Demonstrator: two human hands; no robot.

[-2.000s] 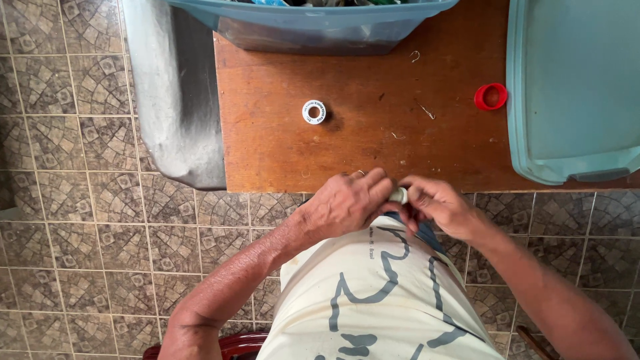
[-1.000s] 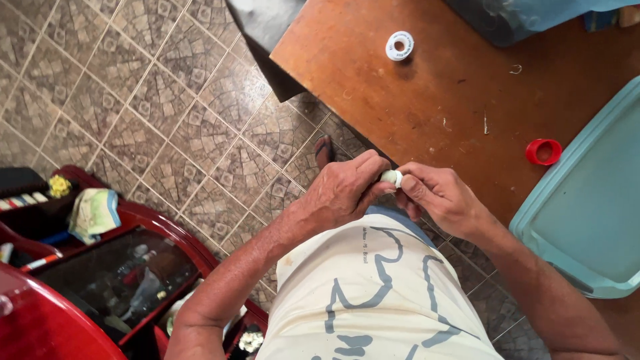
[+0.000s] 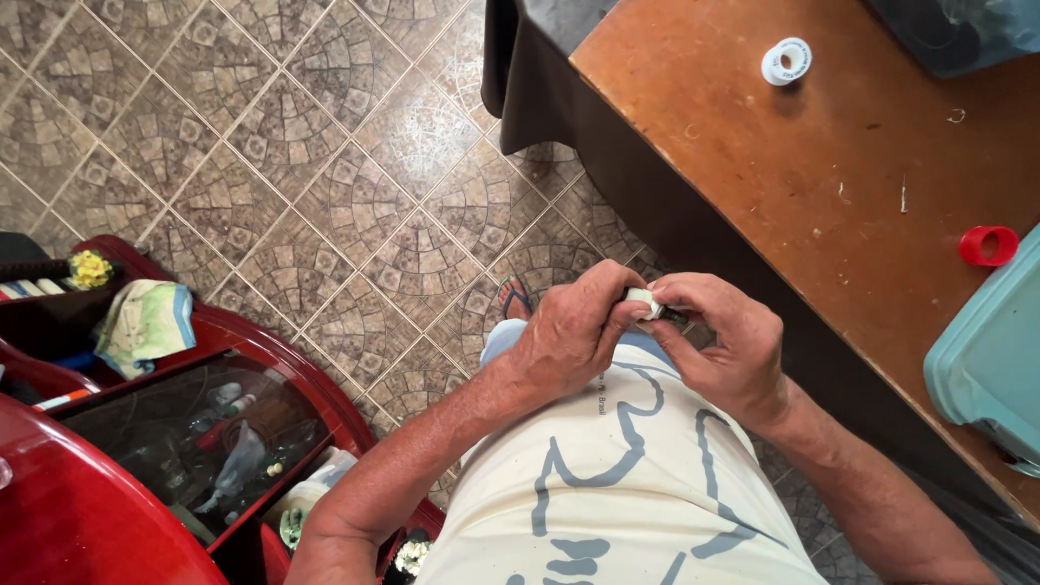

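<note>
Both my hands meet in front of my shirt, close to the table's edge. My left hand point(image 3: 577, 325) pinches a small white plastic fitting point(image 3: 642, 302) between thumb and fingers. At its right end, the thumb and fingers of my right hand point(image 3: 719, 341) grip the same piece, where a dark part shows beneath the fingers; I cannot tell what that part is. On the wooden table point(image 3: 731, 138) lie a white spool point(image 3: 786, 62) bearing writing, and a red plastic ring point(image 3: 988, 245) beside a light blue plastic lid point(image 3: 991, 349).
Thin scraps point(image 3: 903, 195) lie on the tabletop, and a bin point(image 3: 959, 41) stands at its back. To the left is a glossy red cabinet point(image 3: 276, 325) with a cloth point(image 3: 150, 325) and a glass-covered compartment. Tiled floor point(image 3: 325, 162) and a sandalled foot point(image 3: 515, 298) show between.
The view has swung left, bringing the red cabinet into sight. My hands stay together at the small white piece, and more of it and a dark part now show.
</note>
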